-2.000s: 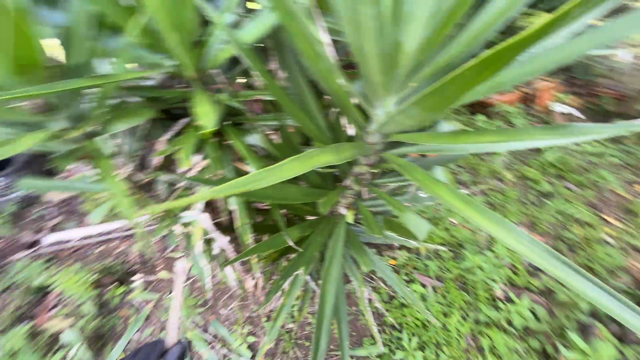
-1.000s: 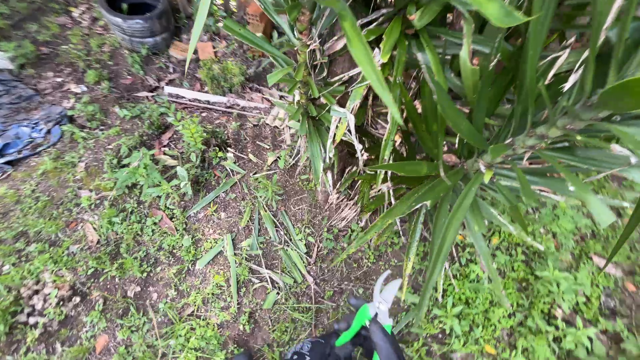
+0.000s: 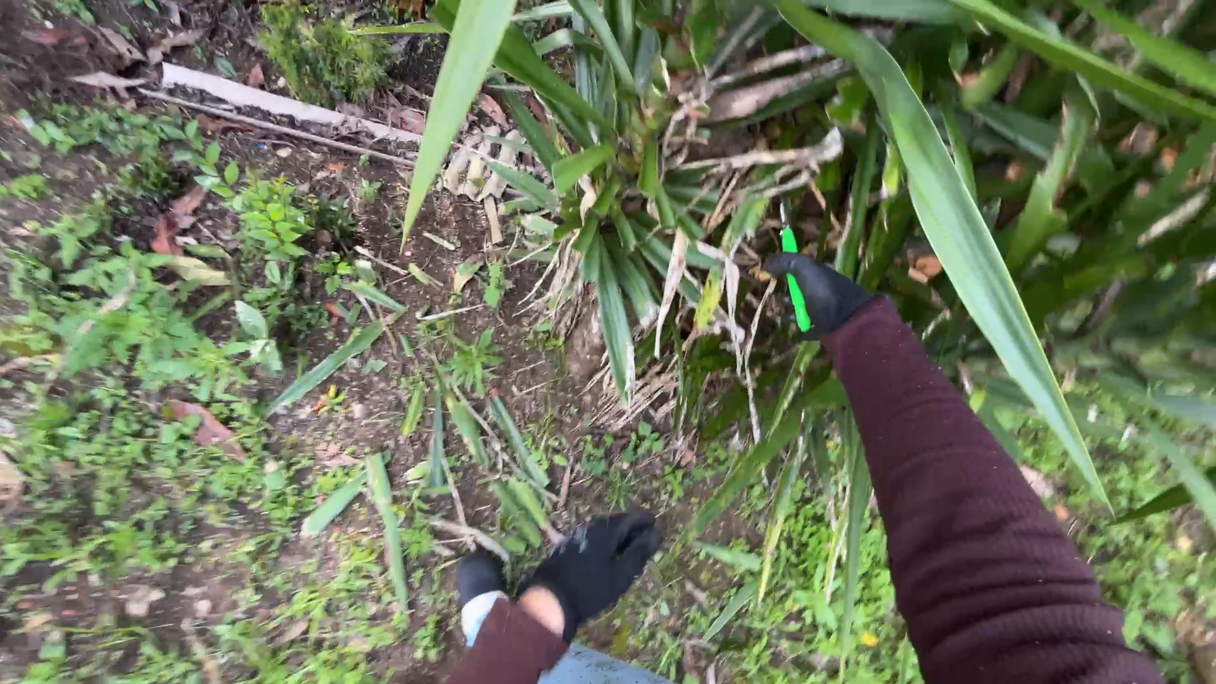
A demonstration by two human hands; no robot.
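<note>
My right hand (image 3: 825, 293), in a black glove, reaches into the leaves of a long-leaved plant (image 3: 613, 190) and grips green-handled pruning shears (image 3: 794, 280). The shears' blades are mostly hidden among dry and green leaves. Low in the view, my left hand (image 3: 598, 562), also in a black glove, hangs above the ground with its fingers bent together; whether it holds anything cannot be seen. Beside and beyond it, cut leaf pieces (image 3: 387, 522) lie scattered on the soil. A broad green leaf (image 3: 978, 247) arches over my right forearm.
A pale flat strip (image 3: 247, 95) and a thin stick lie on the soil at the upper left. Low weeds (image 3: 104, 342) cover much of the left ground. Dense foliage fills the upper right. Part of my leg in blue cloth (image 3: 598, 667) shows at the bottom edge.
The shears, seen low near the bottom edge a second ago, are now up among the plant's leaves in my right hand. The view has moved closer to the plant.
</note>
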